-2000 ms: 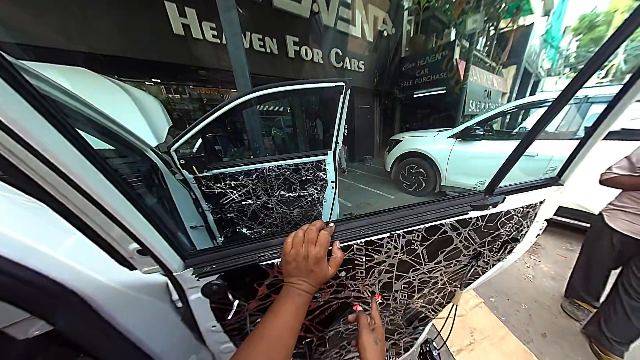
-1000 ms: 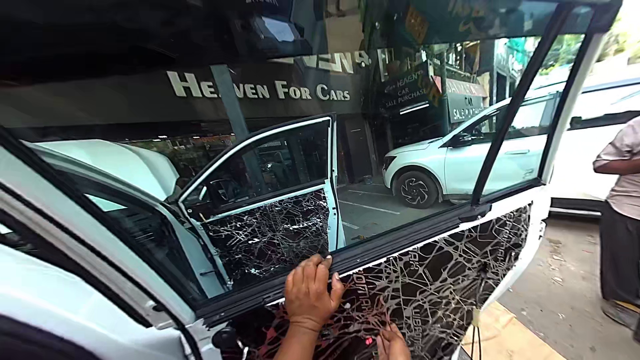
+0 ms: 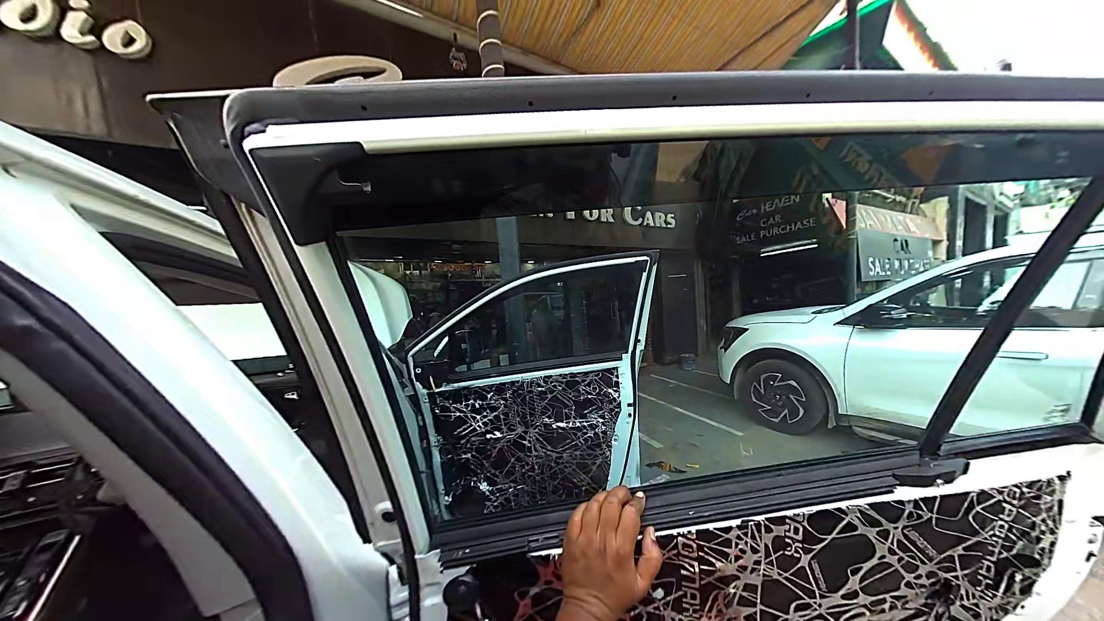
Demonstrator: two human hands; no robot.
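Observation:
My left hand [image 3: 606,552] rests with its fingertips over the black rubber window seal [image 3: 759,493] at the lower edge of the door window. Beneath it, the inner door panel is covered with a black sound-deadening sheet [image 3: 828,552] printed with silvery lines. The window glass [image 3: 552,216] stands raised within the white door frame [image 3: 604,125], and a black divider bar [image 3: 1009,319] slants down near its rear end. A round black knob-like part [image 3: 461,592] sits at the panel's lower left. My right hand is out of view.
The white car body pillar [image 3: 198,414] with black weatherstrip is close at left. Through the glass show another open car door [image 3: 530,431], similarly lined, and a parked white car [image 3: 914,345]. A shopfront with signs and a striped awning [image 3: 655,30] stand behind.
The view has tilted up and now takes in the top of the door frame. My right hand, low by the lined panel before, has left the view. My left hand remains on the window seal.

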